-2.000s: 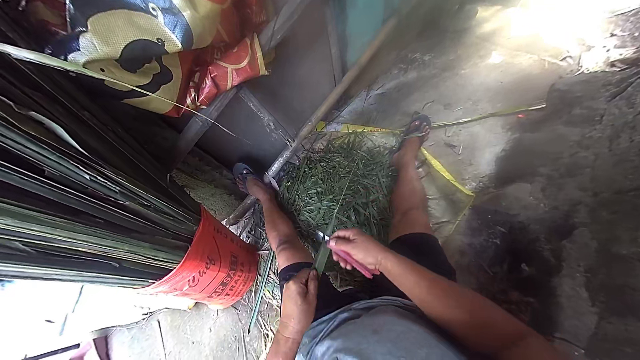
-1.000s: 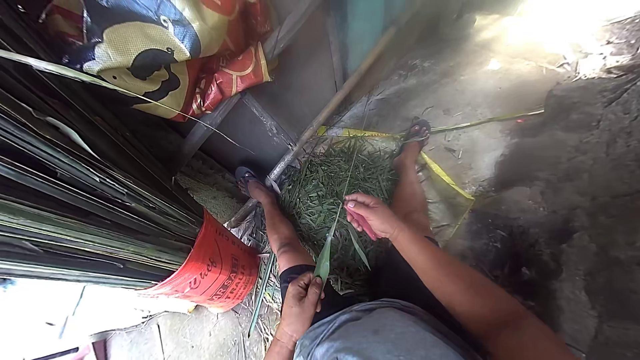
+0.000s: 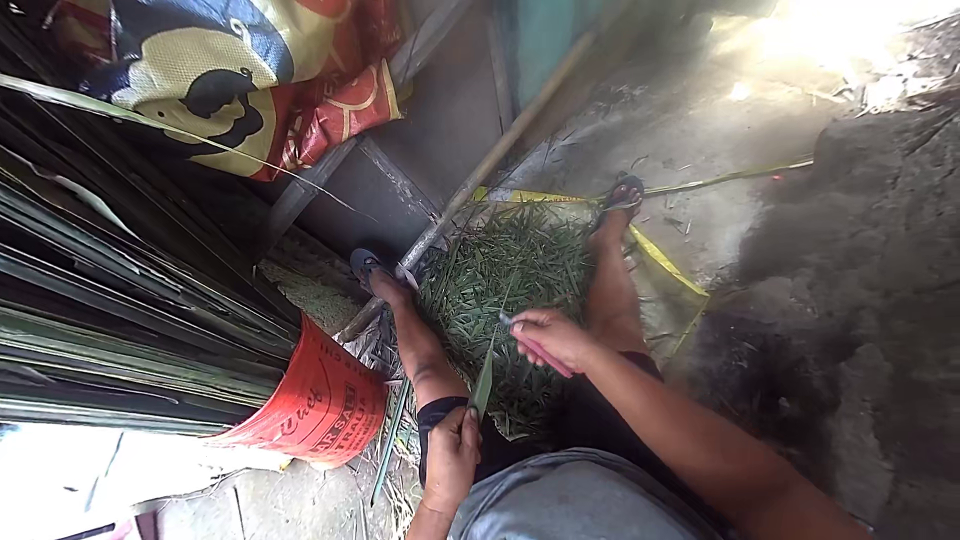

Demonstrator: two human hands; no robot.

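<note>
My left hand [image 3: 452, 450] pinches the broad end of a green leaf strip [image 3: 484, 381] above my left thigh. The strip narrows to a thin rib that runs up towards the other hand. In my right hand [image 3: 550, 341] is a small knife with a pink-red handle [image 3: 541, 352]; its short metal end [image 3: 505, 319] lies close to the thin rib, and I cannot tell whether they touch. Below both hands, between my legs, lies a heap of cut green leaf pieces [image 3: 517, 262].
At left, a red printed bucket [image 3: 330, 405] holds long dark leaves [image 3: 135, 300]. Printed woven sacks [image 3: 225, 75] lie at upper left. A wooden pole [image 3: 495, 157] slants behind the heap. Yellow tape [image 3: 667, 266] runs around my right foot.
One second ago my right hand was a little higher, and a side piece of leaf hung below it that no longer shows there. My left hand still grips the leaf.
</note>
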